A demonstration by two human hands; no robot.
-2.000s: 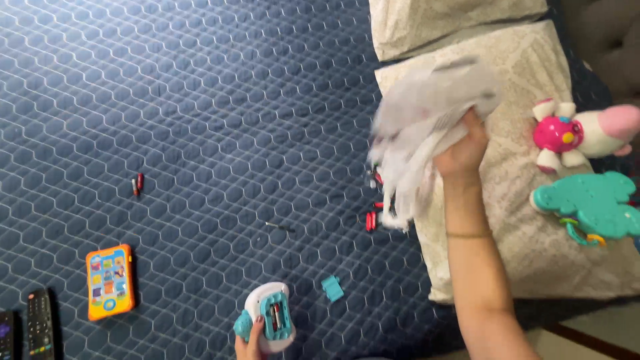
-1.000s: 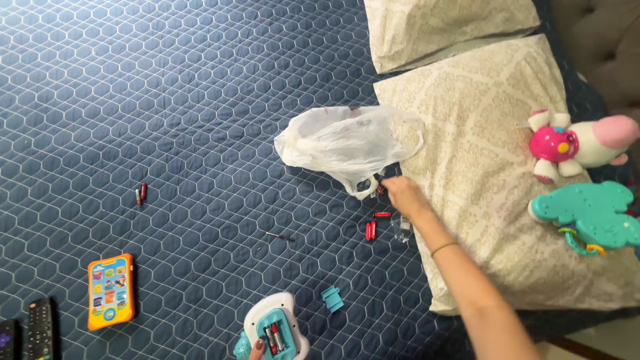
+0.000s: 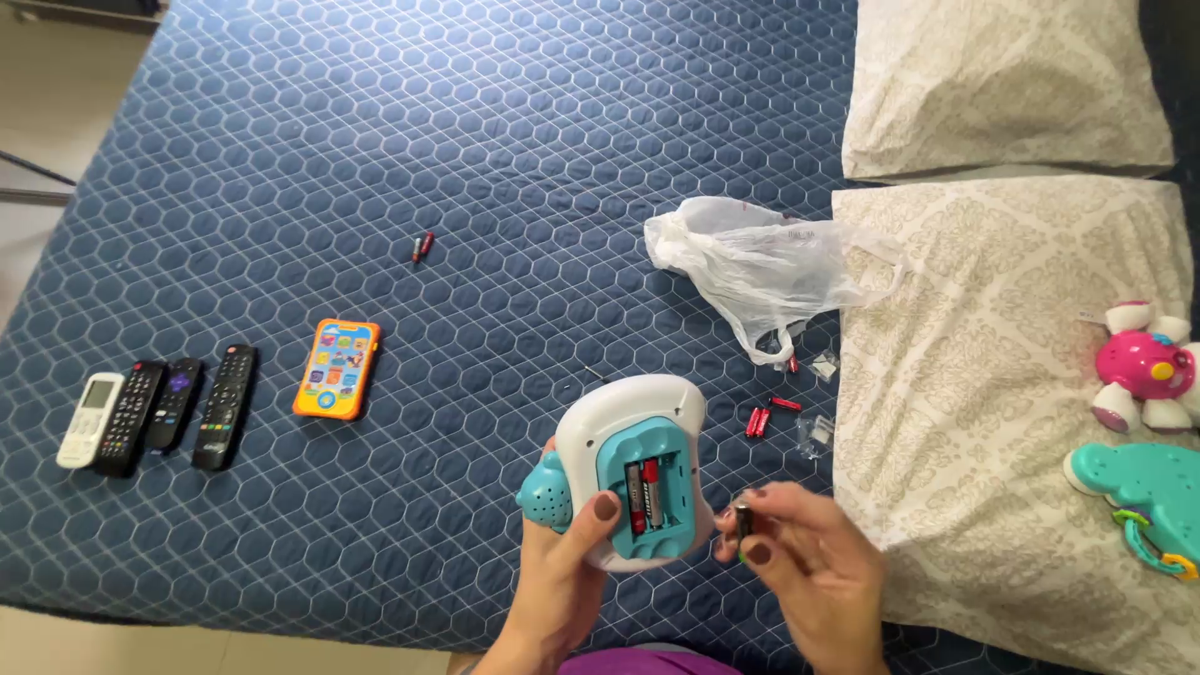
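My left hand (image 3: 572, 553) holds a white and teal plastic toy (image 3: 633, 403) with its battery compartment uncovered. Two batteries (image 3: 644, 495) lie side by side in that compartment. Just right of the toy, my right hand (image 3: 802, 562) pinches a small dark cylindrical object (image 3: 743, 525), which looks like a battery, between thumb and fingers. Beyond the hands, several red batteries (image 3: 757, 422) lie on the quilted bedspread beside small clear plastic packaging (image 3: 816, 433). Whether the teal piece seen earlier lies under the toy or hands, I cannot tell.
A white plastic bag (image 3: 750, 262) lies against the pillow (image 3: 994, 375). Two batteries (image 3: 423, 247), an orange toy phone (image 3: 337, 368) and several remote controls (image 3: 225, 406) rest toward the left. A pink plush toy (image 3: 1142, 366) and a teal toy (image 3: 1148, 492) are on the pillow.
My right hand has let go of the white bag and come back beside the toy, now holding a small dark object. The toy is raised nearer the view in my left hand.
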